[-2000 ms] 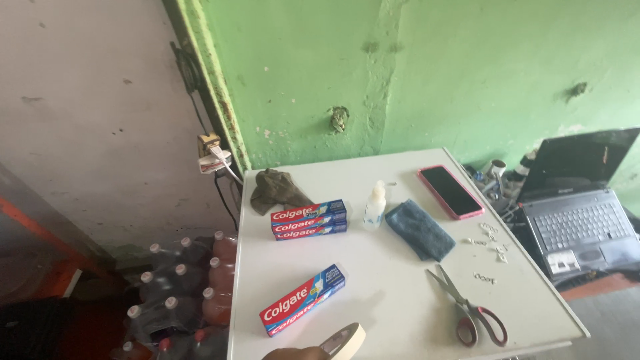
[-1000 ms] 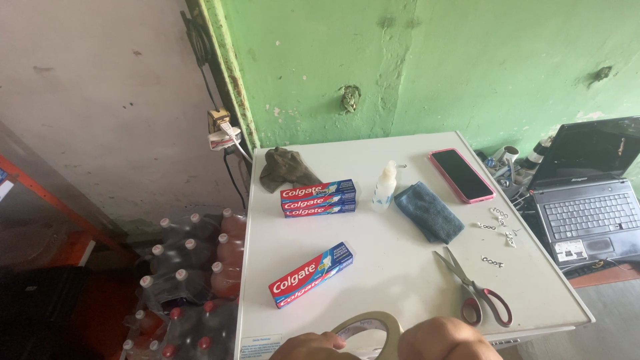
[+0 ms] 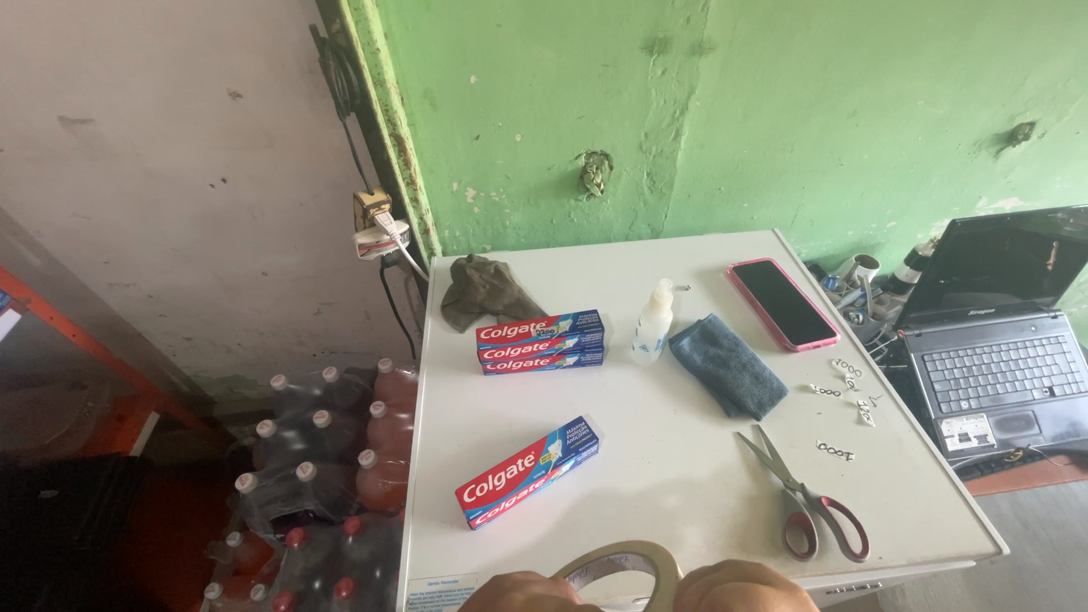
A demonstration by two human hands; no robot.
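At the bottom edge, my left hand (image 3: 527, 592) and my right hand (image 3: 739, 586) are at either side of a roll of masking tape (image 3: 659, 565), partly cut off by the frame. The left fingers touch its rim; the right fingers are largely hidden. Beyond them lies a single Colgate toothpaste box (image 3: 527, 472), tilted on the white table (image 3: 654, 476). Three more Colgate boxes (image 3: 542, 342) form a stack farther back. Scissors (image 3: 803, 493) with red and grey handles lie with blades apart at the right, near small paper tags (image 3: 835, 451) bearing numbers.
A dark cloth (image 3: 486, 293), a pump bottle (image 3: 654, 323), a folded blue cloth (image 3: 729, 365) and a pink-cased phone (image 3: 784, 303) lie or stand toward the back. A laptop (image 3: 994, 357) is beyond the right edge. Wrapped drink bottles (image 3: 319, 476) stand at the left.
Two seconds ago one hand and the tape were in view at the bottom; one second ago both hands were there. The boxes and scissors have not moved on the table.
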